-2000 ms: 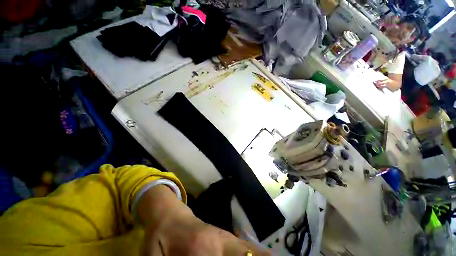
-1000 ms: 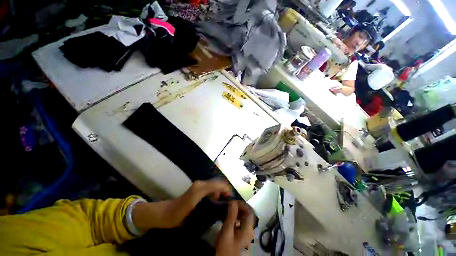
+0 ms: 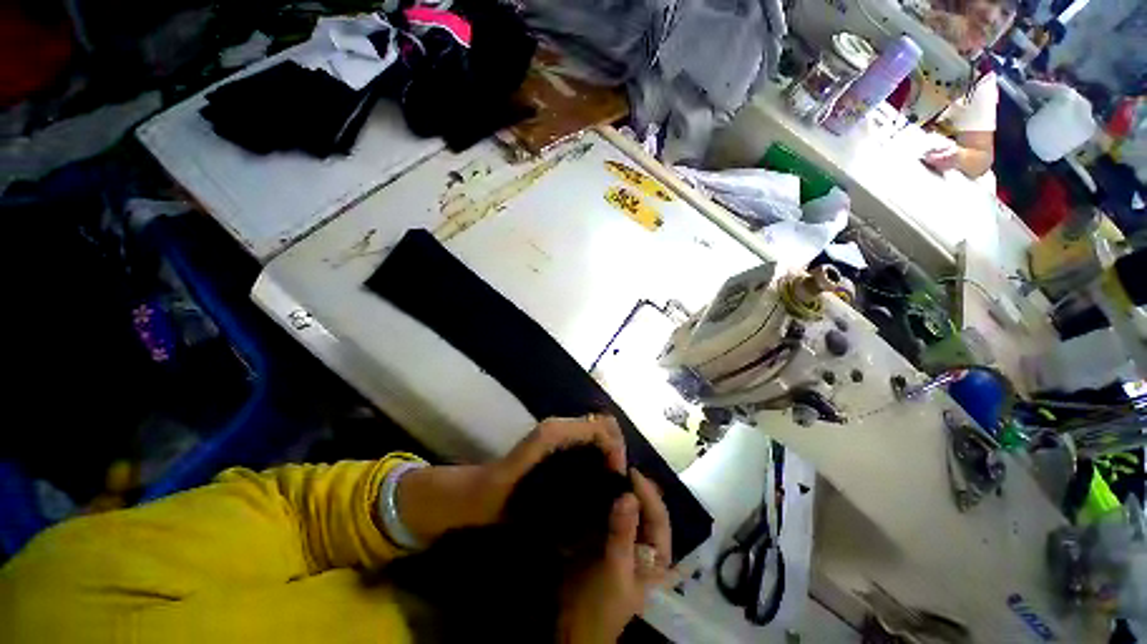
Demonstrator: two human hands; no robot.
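My left hand (image 3: 560,450) and my right hand (image 3: 623,560) meet at the table's front edge, both gripping a bunched black garment piece (image 3: 560,503). The fingertips come together at its upper right side; anything small between them cannot be made out. A long, slightly curved black fabric strip (image 3: 491,333) lies flat on the white sewing table (image 3: 377,359), its right part running beside and behind my hands. The cream sewing machine head (image 3: 742,340) stands right of the strip. Black-handled shears (image 3: 755,566) lie right of my hands on a white strip (image 3: 792,503).
Black cut pieces (image 3: 283,107) and a pink bit (image 3: 440,23) lie at the far left table end. Grey pieces (image 3: 717,57) are heaped beyond. Two yellow stickers (image 3: 633,206) are on the table. A blue basket (image 3: 239,403) stands at left. A person (image 3: 969,132) sits across.
Two seconds ago only my left arm and hand showed clearly; now both hands hold the bunched black piece. Since one second ago the view has shifted and my hands have closed around the cloth.
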